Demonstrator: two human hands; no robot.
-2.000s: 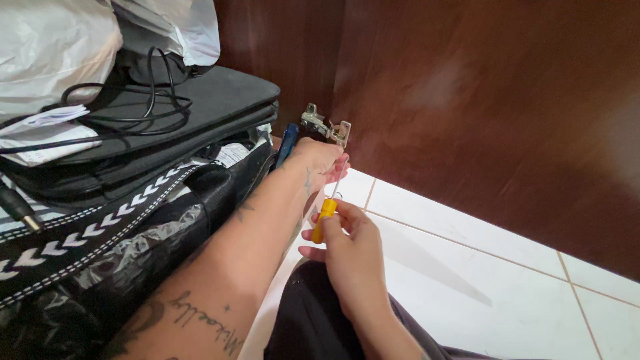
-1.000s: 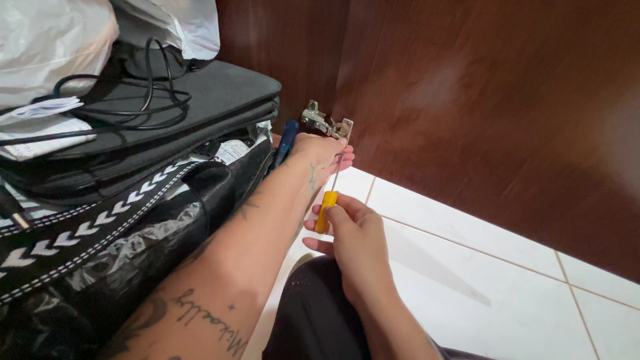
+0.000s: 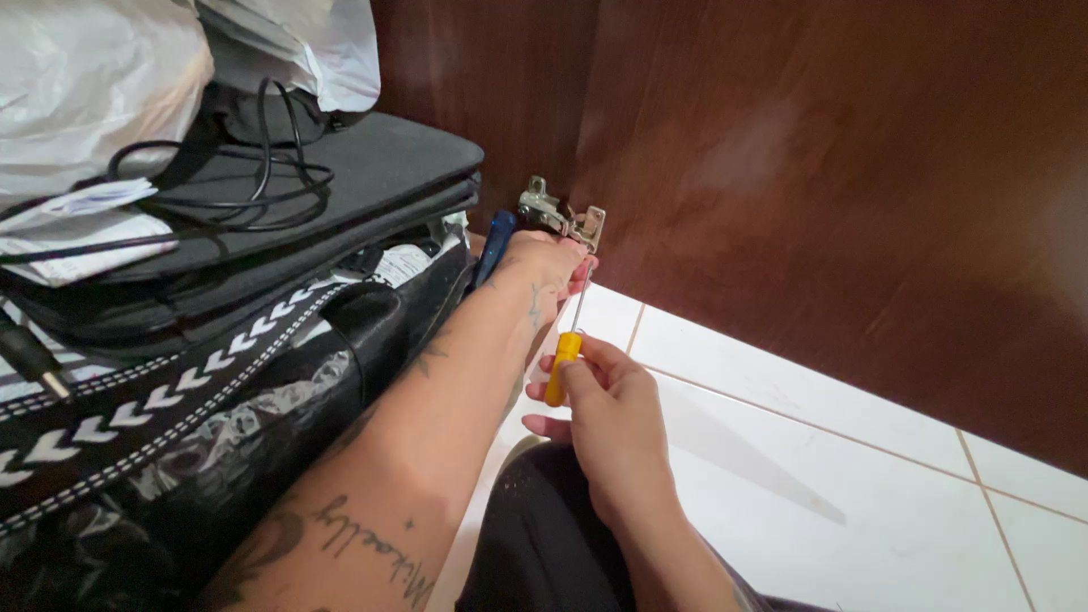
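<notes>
A metal cabinet hinge [image 3: 561,214] sits low against dark brown wood panels. My left hand [image 3: 552,262] is at the hinge's lower edge, its fingertips by the right-hand plate; whether it grips the hinge is hard to tell. In my right hand [image 3: 608,387] is a screwdriver with a yellow handle [image 3: 563,367], held between thumb and fingers. The screwdriver's thin shaft points up toward my left fingertips and the hinge plate; its tip is hard to make out. A dark blue handle [image 3: 495,246] stands just left of my left hand.
A black padded case [image 3: 399,149] with a looped black cable [image 3: 263,153] and papers lies at left, above a black bag with a chevron strap [image 3: 127,416]. White plastic bags [image 3: 93,85] are at upper left. Brown wood panels [image 3: 807,187] rise behind white floor tiles [image 3: 799,450].
The yellow screwdriver has moved slightly, and its handle has turned more upright since two seconds ago. My left hand has stayed by the hinge.
</notes>
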